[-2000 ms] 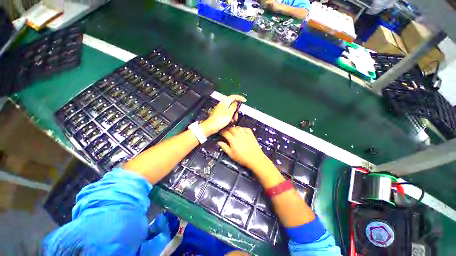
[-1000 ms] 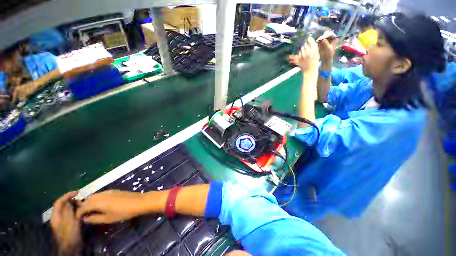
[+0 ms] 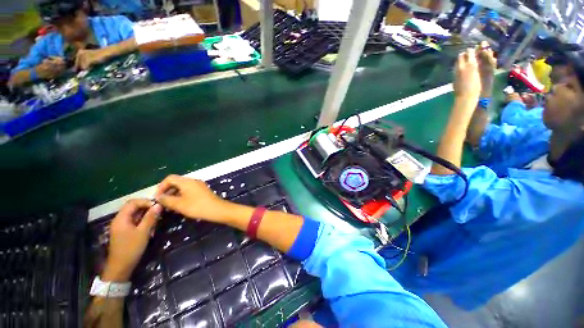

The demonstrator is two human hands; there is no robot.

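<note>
My left hand (image 3: 129, 232), with a white band on its wrist, and my right hand (image 3: 192, 198), with a red wristband, meet fingertip to fingertip above the centre tray's upper left. A small dark unit (image 3: 154, 202) with a light glint shows between the left fingertips; the right fingertips touch it, and the fingers hide most of it. The glossy black centre tray (image 3: 232, 277) lies below the hands. Small white parts (image 3: 224, 187) are scattered in its upper cells. The left tray (image 3: 38, 269) is at the left edge, blurred.
Right of the tray stand a black fan (image 3: 353, 179), a solder reel (image 3: 325, 145) and black cables. A white strip (image 3: 253, 156) borders the green belt (image 3: 186, 136), where a small dark piece (image 3: 255, 141) lies. A person works at right, another across the belt near blue bins (image 3: 176, 66).
The view has swung right since the first frame, then partly back left. Both hands stay together at the tray. The right-hand person and the fan have come into view since the first frame.
</note>
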